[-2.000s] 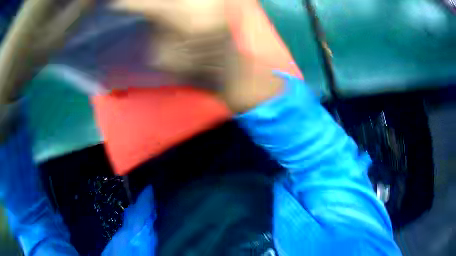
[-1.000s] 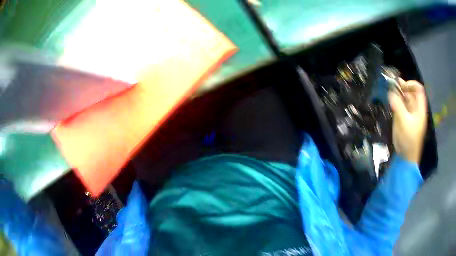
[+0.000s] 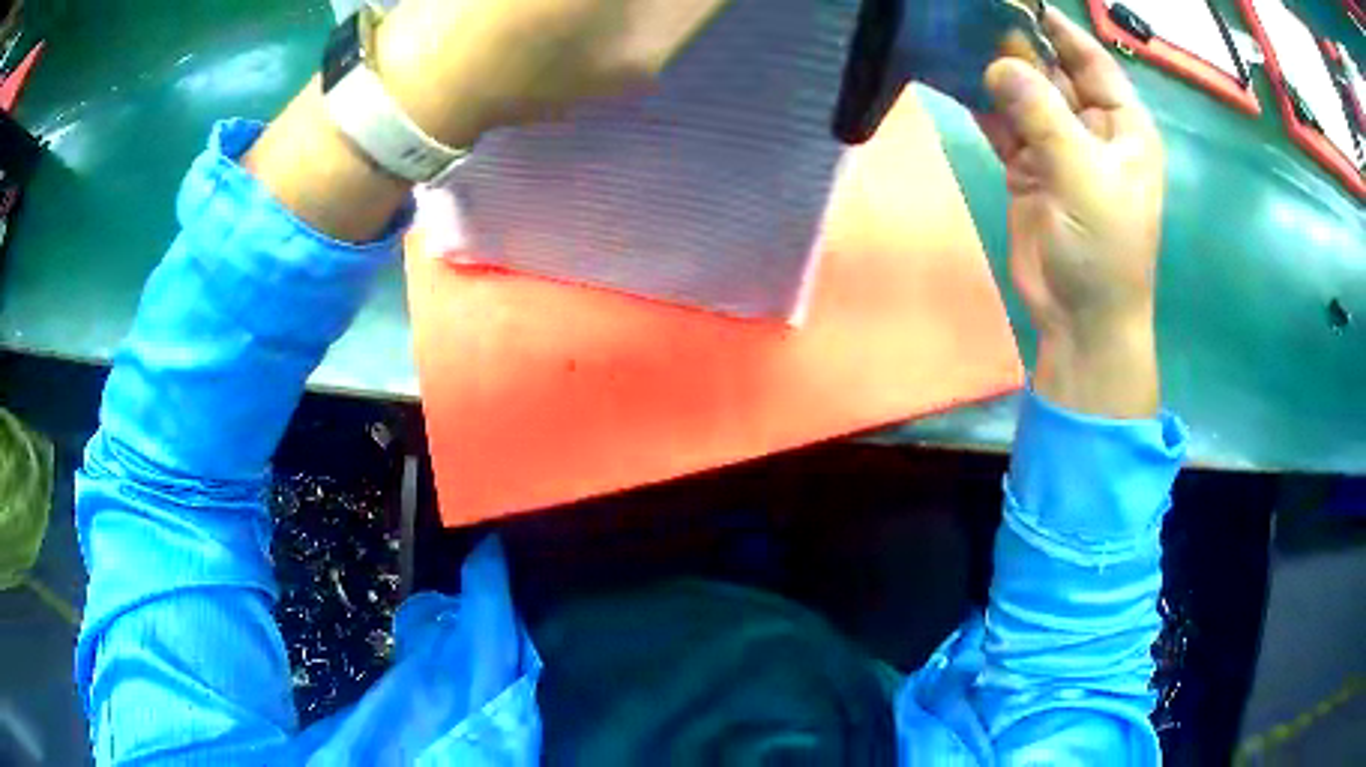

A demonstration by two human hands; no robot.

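A grey ribbed sheet stack [image 3: 659, 195] with a thin red lower edge lies at a slant over the red-orange backing board [image 3: 644, 405]. My left hand [image 3: 554, 53] reaches across the top of the stack; its fingers are cut off by the top edge, so its hold cannot be seen. My right hand [image 3: 1086, 195] grips a large dark binder clip [image 3: 951, 53] by its metal handle between thumb and fingers. The clip's black wedge body is at the stack's right edge; whether it bites the sheets is unclear.
The green bench [image 3: 1243, 300] runs across the view. Clamped red-edged packs [image 3: 1198, 45] lie at the upper right, and another red-edged piece shows at the far left. A bin of jumbled clips [image 3: 330, 584] is at lower left, another partly behind my right sleeve. A small dark bit lies on the right bench.
My right hand has moved from the right clip bin up to the stack's right edge with a dark clip. The view has shifted, and the backing board now appears more central.
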